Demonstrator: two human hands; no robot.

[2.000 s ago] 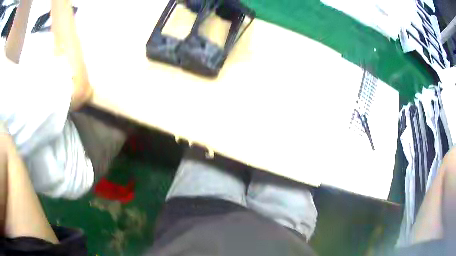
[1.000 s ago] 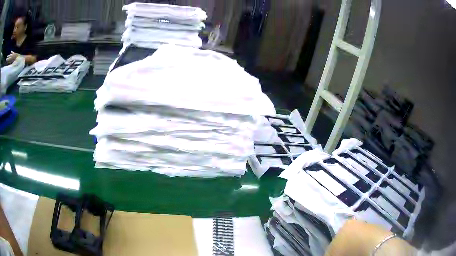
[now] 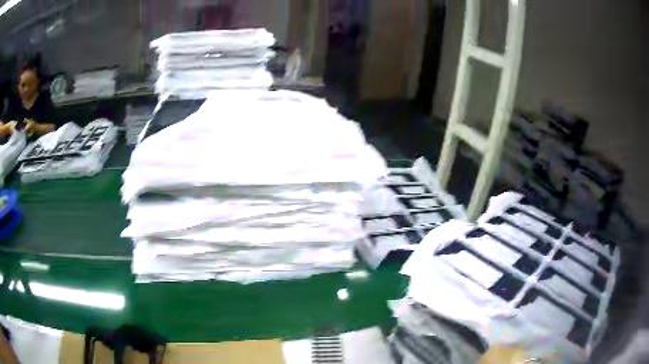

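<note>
Black frames (image 3: 127, 344) stand on the tan cardboard (image 3: 224, 352) at the bottom left, cut off by the lower edge. Small dark parts (image 3: 327, 349) lie in close rows on a white sheet (image 3: 370, 344) to the right of the cardboard. A blurred bit of bare skin (image 3: 504, 355) with a thin bracelet, on my right side, shows at the bottom edge by the tray pile. It is too cut off to show fingers or any hold. My left hand is not visible. A sliver of skin at the lower left edge cannot be assigned.
A tall pile of white sheets (image 3: 245, 163) stands on the green bench (image 3: 235, 309). Gridded trays with dark pockets (image 3: 526, 256) are piled at right. A pale ladder-like frame (image 3: 489, 99) rises behind them. A person (image 3: 30, 106) in dark clothing sits far left. A blue object (image 3: 7, 213) is at the left edge.
The view has swung up from the bench, then slightly further up. The frames and small parts now sit lower and are more cut off. Less of the skin with the bracelet shows.
</note>
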